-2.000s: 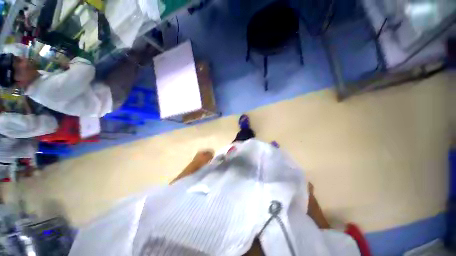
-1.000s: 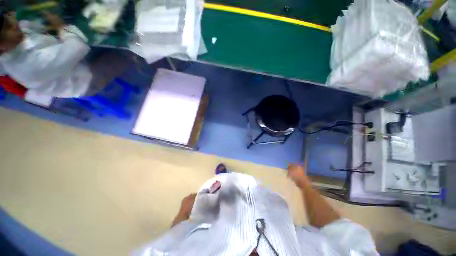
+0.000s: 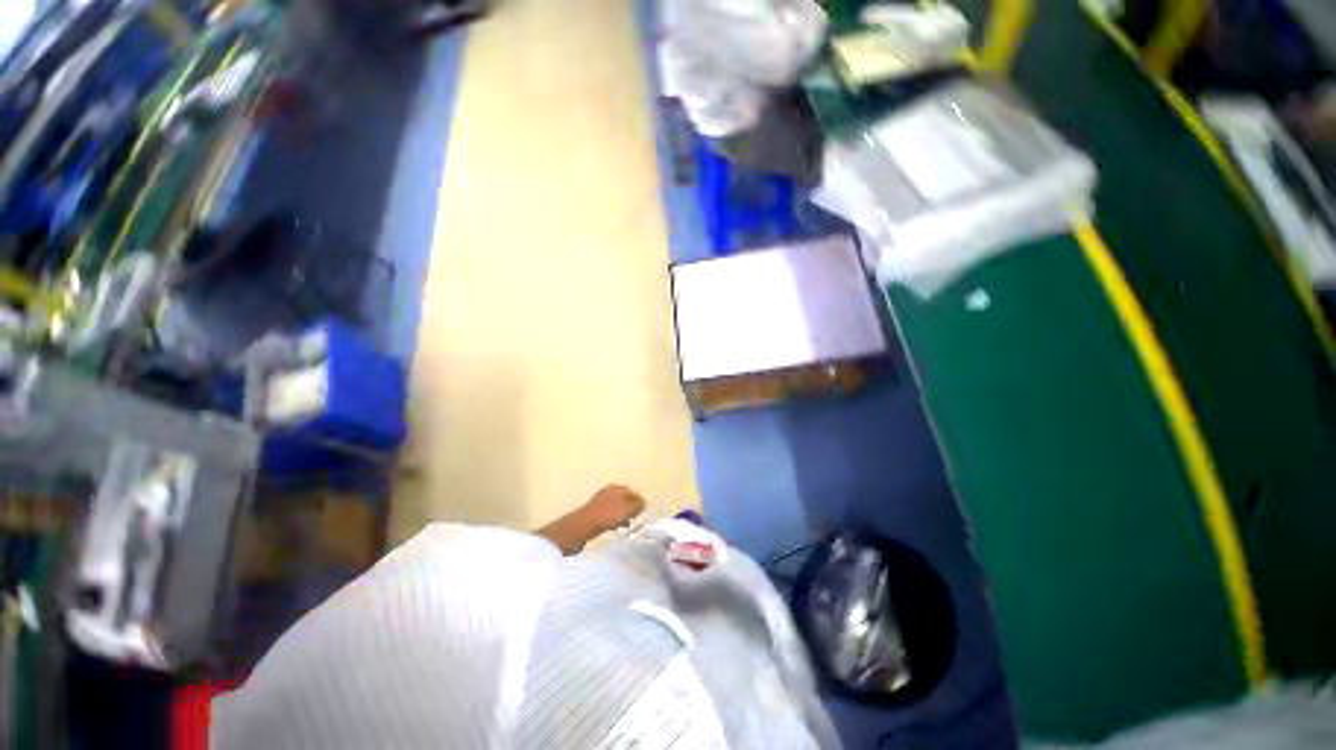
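My left hand (image 3: 608, 510) shows small and blurred beyond the smock's front, low over the pale walkway. Nothing is seen in it, but its fingers cannot be made out. My right hand is not in view. Nearest in front of me are a round black stool (image 3: 932, 623) with a shiny plastic bag (image 3: 865, 615) on its seat, and a white-topped box (image 3: 777, 311) on the floor beside the green bench.
The green bench (image 3: 1062, 484) runs along the right, with a plastic-wrapped stack (image 3: 960, 176) on it. A person in a white smock (image 3: 740, 52) is at the bench's far end. A blue bin (image 3: 359, 388) and grey equipment (image 3: 176, 513) stand left. The walkway (image 3: 550, 220) runs ahead.
The view has swung left, so the bench now lies on the right and the walkway runs ahead. The stool and box now appear at the right. My right hand has left the picture.
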